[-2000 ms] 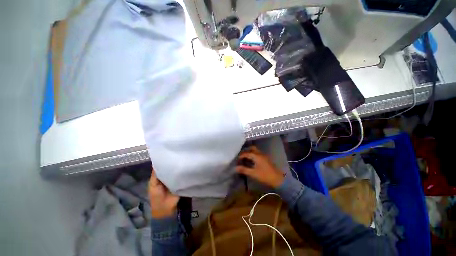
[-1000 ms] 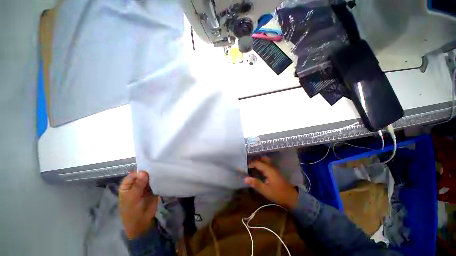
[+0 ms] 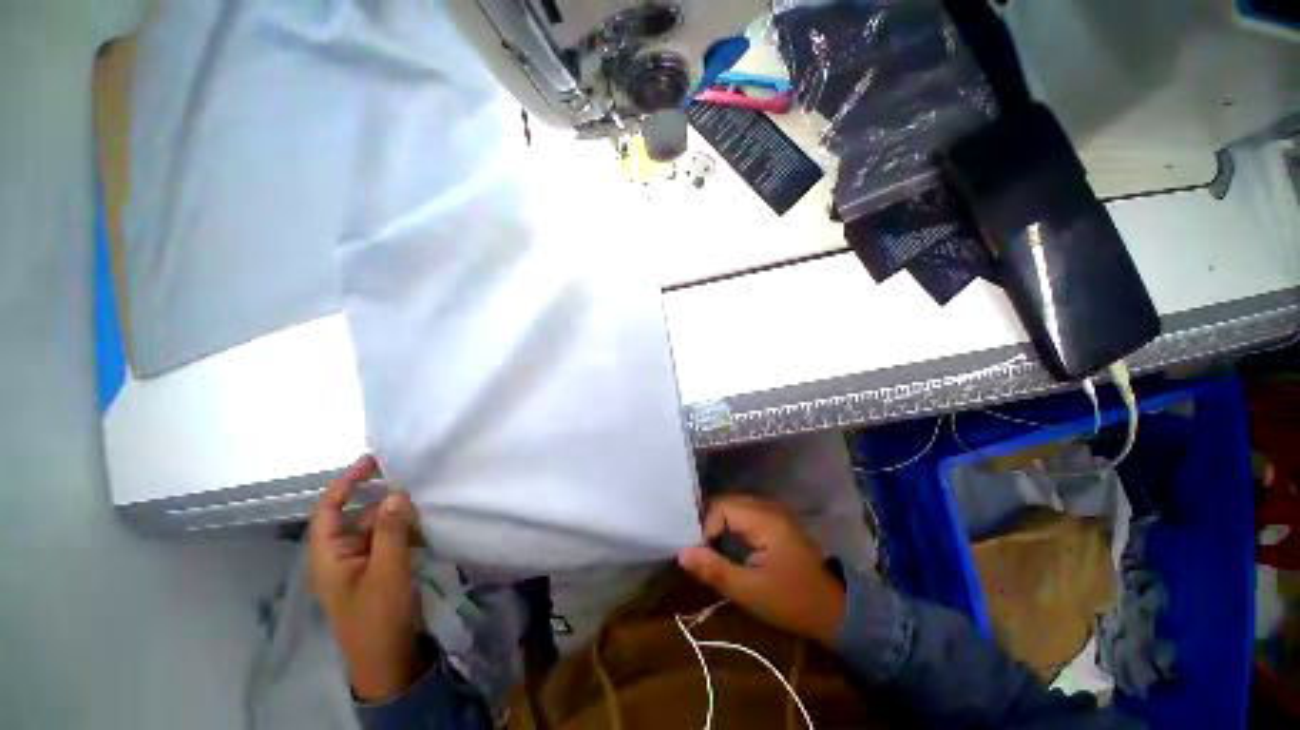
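A light grey-blue fabric panel (image 3: 520, 414) lies from the bright needle area of the sewing machine (image 3: 535, 57) over the table's front edge. My left hand (image 3: 368, 571) is at its lower left edge, fingertips at the cloth, thumb and finger slightly apart; whether it grips is hard to tell. My right hand (image 3: 763, 571) pinches the lower right corner between thumb and finger. The lamp glare hides the needle and the cloth near it. A stack of the same cloth (image 3: 235, 200) lies left of the machine.
Black labels (image 3: 777, 160), pink and blue snips (image 3: 744, 94), a dark plastic bag (image 3: 891, 100) and a smartphone (image 3: 1062, 257) with a white cable lie right of the needle. A measuring tape (image 3: 884, 408) runs along the front edge. A blue crate (image 3: 1205, 571) of fabric stands lower right.
My left hand has moved from under the panel to its lower left edge. My right hand has moved down to the lower right corner. The panel's lower end is spread flatter.
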